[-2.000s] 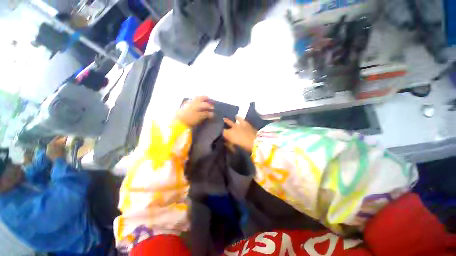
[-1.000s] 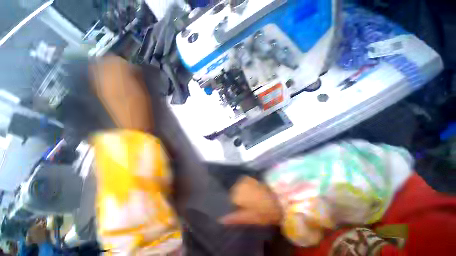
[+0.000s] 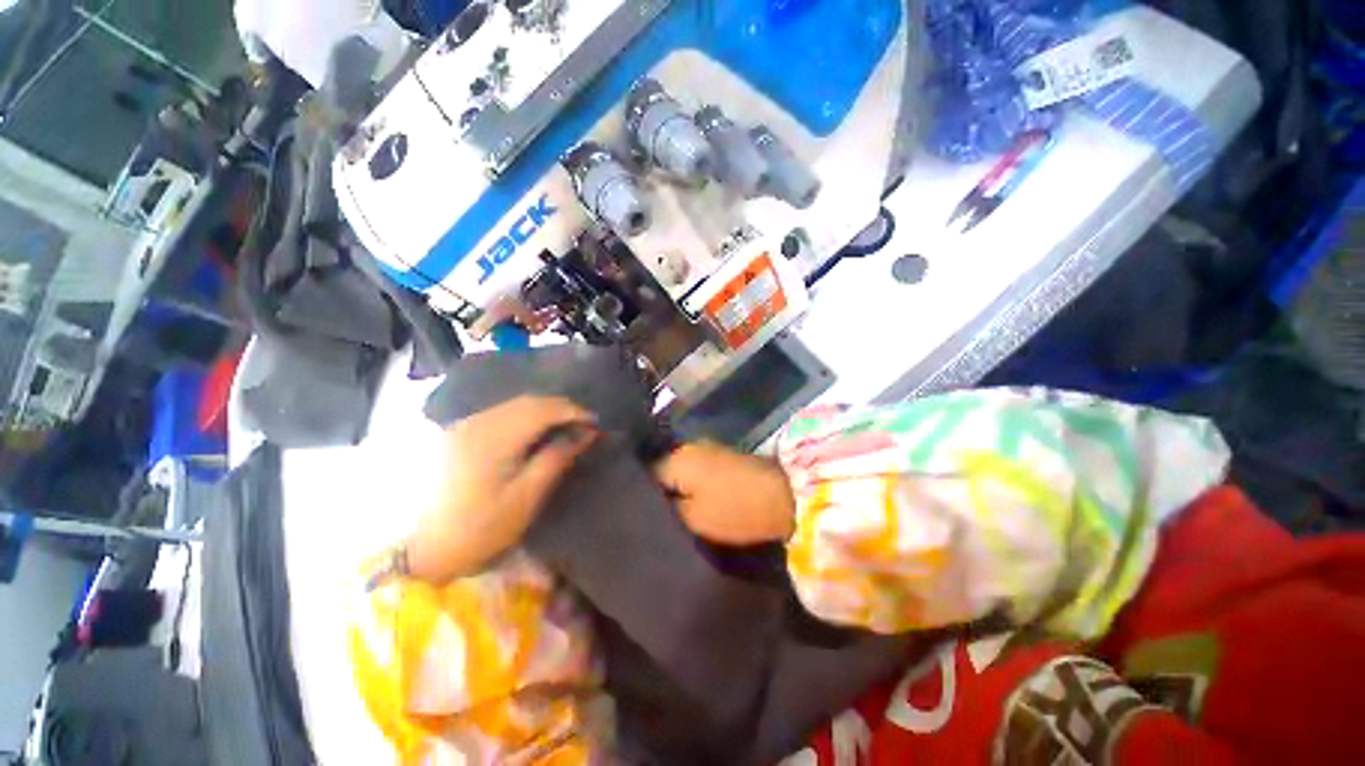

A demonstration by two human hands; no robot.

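The dark grey garment piece [image 3: 629,546] runs from the needle area [image 3: 591,299] of the white and blue JACK overlock machine [image 3: 517,240] down into my lap. Its upper end lies at the presser foot, which I cannot make out clearly. My left hand [image 3: 502,482] is on the left side of the cloth, its bent fingers gripping it. My right hand [image 3: 729,491] holds the cloth's right side, just below the dark bed plate [image 3: 756,392]; its fingertips are partly hidden by the cloth.
Grey cloth heaps [image 3: 322,292] lie behind and left of the machine. Flat dark strips [image 3: 247,599] lie at the table's left. Thread snips [image 3: 1006,177] and blue striped cloth [image 3: 1160,135] with a white tag [image 3: 1081,72] are at the right. The front warning label [image 3: 749,304] is orange.
The view has swung from the left table area to the machine. The cloth, spread wide and blurred a second ago, now reaches the needle area. Both hands have come together near the foot.
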